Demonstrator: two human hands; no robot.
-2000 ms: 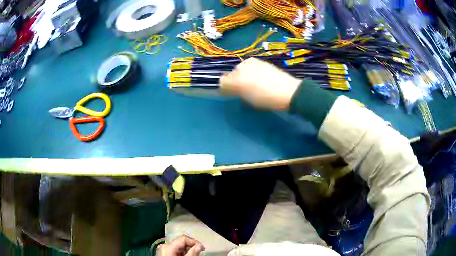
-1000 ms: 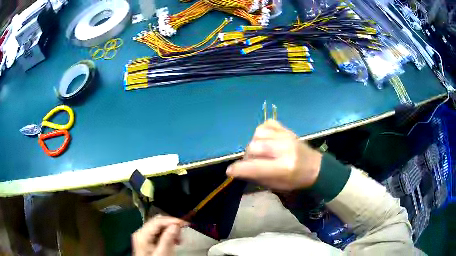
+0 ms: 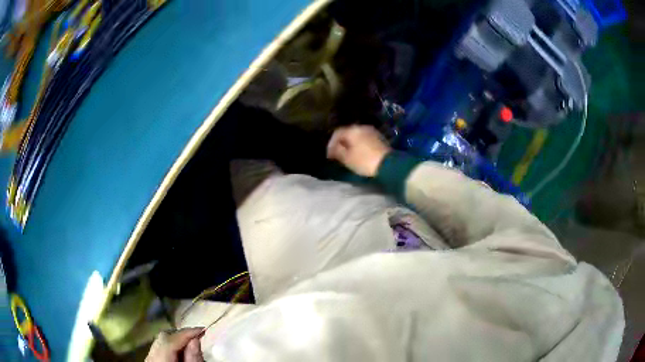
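My left hand (image 3: 177,346) is at the bottom edge, partly cut off, with its fingers closed on a thin yellow-red wire lead (image 3: 225,285) that curves up over my lap. My right hand (image 3: 359,150) is blurred, with curled fingers, beyond my thigh and off the bench; whether it holds anything cannot be told. The bundle of black sleeved cables (image 3: 60,99) lies on the bench mat at the upper left, blurred and partly cut off.
The bench edge (image 3: 177,166) runs diagonally on the left. The scissors (image 3: 28,327) lie at the lower left. Orange wire leads (image 3: 21,60) are at the far left. An air compressor with a red knob (image 3: 506,114) stands on the floor at the upper right.
The view has swung right, so the bench is now at the left. My right hand has moved away from the wire lead to beyond my thigh; my left hand still holds the lead.
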